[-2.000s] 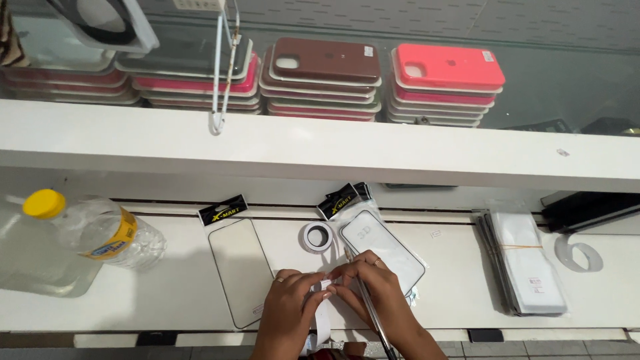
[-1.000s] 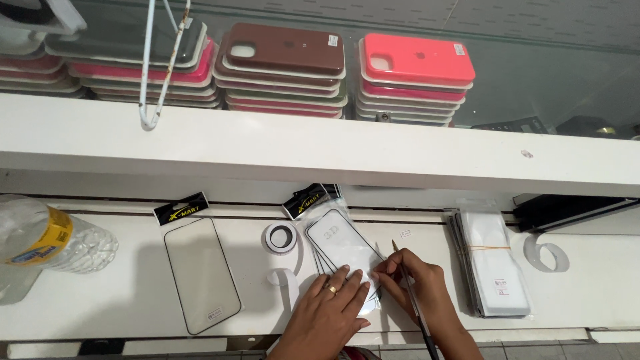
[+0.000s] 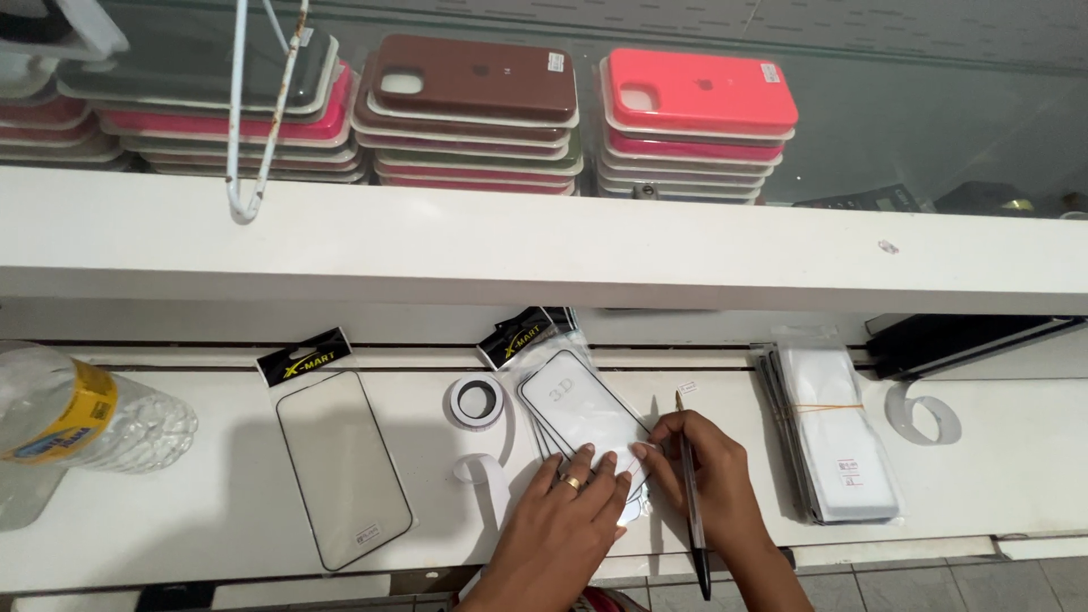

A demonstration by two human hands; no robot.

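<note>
Several bagged phone screen protectors (image 3: 578,399) lie fanned in a stack on the white shelf. My left hand (image 3: 565,523), with a ring on one finger, rests spread over the stack's lower part. My right hand (image 3: 701,476) holds a ballpoint pen (image 3: 693,501), its tip pointing away from me, while the thumb and index finger touch the stack's right edge. A small printed label (image 3: 687,388) lies just beyond the pen tip. Left of the stack is a roll of white label tape (image 3: 476,401), its loose strip curling toward me. Another screen protector (image 3: 344,467) lies farther left, bearing a small label.
A plastic water bottle (image 3: 93,412) lies at the left. To the right are a banded bundle of packaged protectors (image 3: 837,433) and a loose curled strip (image 3: 925,414). Stacked phone cases (image 3: 476,81) sit behind the raised white ledge (image 3: 527,229), where a white wire hook (image 3: 246,195) hangs.
Both hands were together near the tape strip two seconds ago; they have parted, and my left hand now lies flat on the stack. The pen has stayed in my right hand. The view has shifted right.
</note>
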